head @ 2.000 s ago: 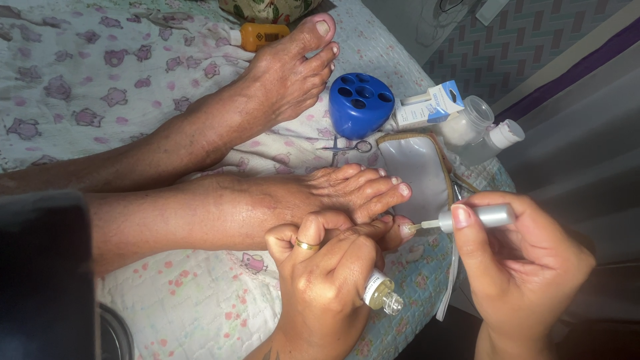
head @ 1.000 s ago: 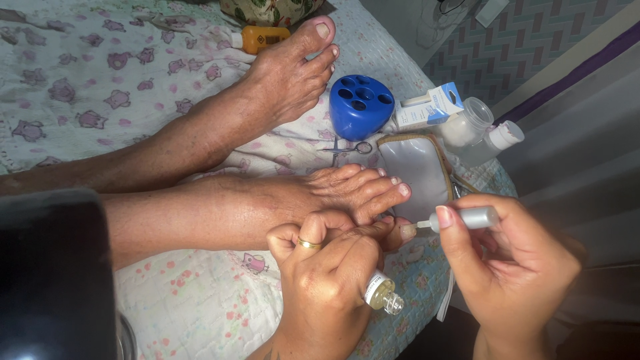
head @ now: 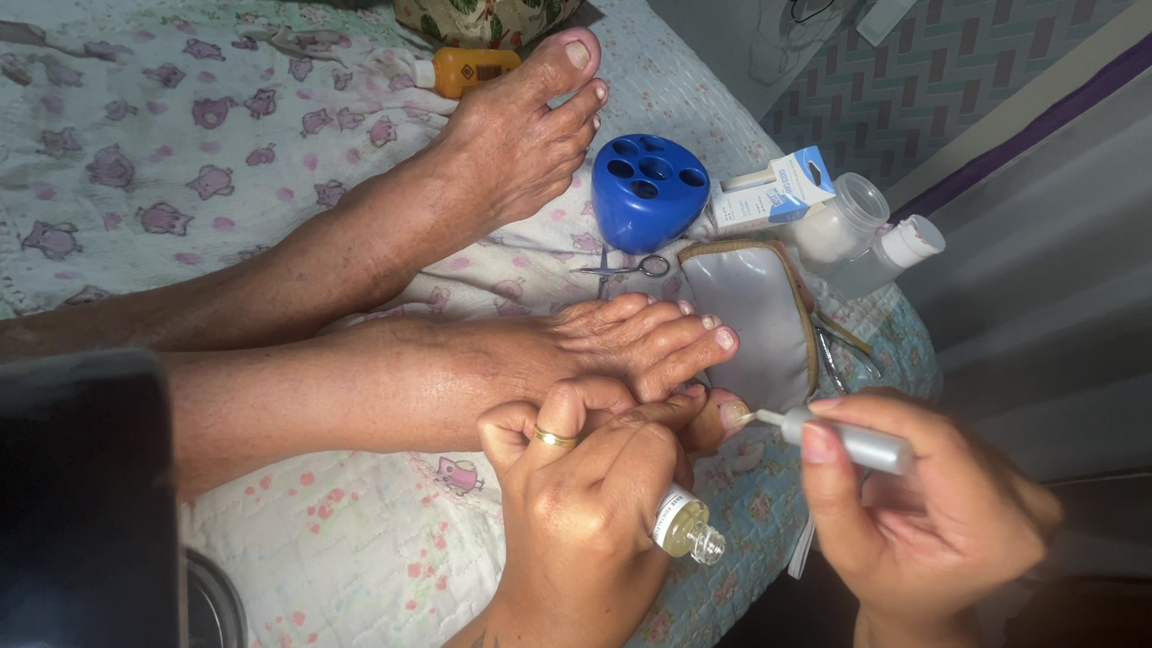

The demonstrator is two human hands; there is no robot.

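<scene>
My left hand, a gold ring on one finger, grips an open glass nail polish bottle of pale liquid, tilted with its neck to the right. Fingers of the same hand hold the big toe of another person's nearer foot. Between the thumb and fingers of my right hand is the silver-grey cap of a nail polish brush. Its bristle tip touches the big toenail. The person's other foot rests farther back on the owl-print cloth.
Behind the toes stand a blue holder with round holes, small scissors, a clear pouch with tan edging, a blue and white packet, a clear jar and a white-capped bottle. An orange bottle lies near the far foot.
The right hand with the brush has shifted slightly, and its bristles stay at the big toenail. My left hand keeps its hold on the bottle and toe.
</scene>
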